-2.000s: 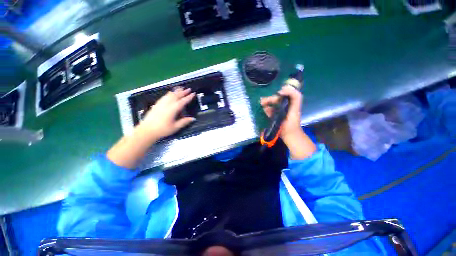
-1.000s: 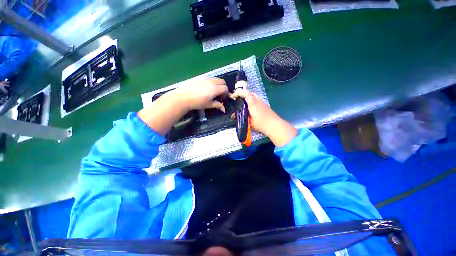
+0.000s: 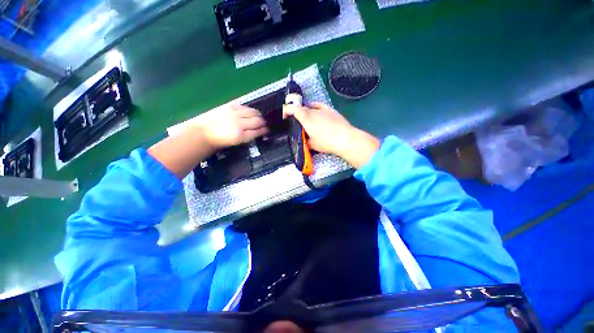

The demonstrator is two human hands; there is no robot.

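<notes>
A flat black plastic unit (image 3: 238, 168) lies on a silvery-white foam sheet (image 3: 225, 203) in front of me. My right hand (image 3: 320, 130) is closed around an electric screwdriver (image 3: 299, 146) with an orange and black handle, held over the unit's right end, its thin bit pointing away from me. My left hand (image 3: 233, 125) lies over the unit's upper left part with fingers bent; whether it holds anything small is hidden. A round dark mesh-like dish (image 3: 354, 75) sits on the bench beyond the sheet's right corner.
More black units on white sheets lie on the green bench (image 3: 176, 71): one at the top (image 3: 280, 21), one at the left (image 3: 93, 116) and one at the far left (image 3: 19, 159). A pale metal bar (image 3: 39, 187) crosses the left. Clear plastic bags (image 3: 521, 153) lie below right.
The screwdriver has come from right of the sheet to over the unit. My left hand moved inward, then shifted back left off the unit's middle. The view has shifted slightly.
</notes>
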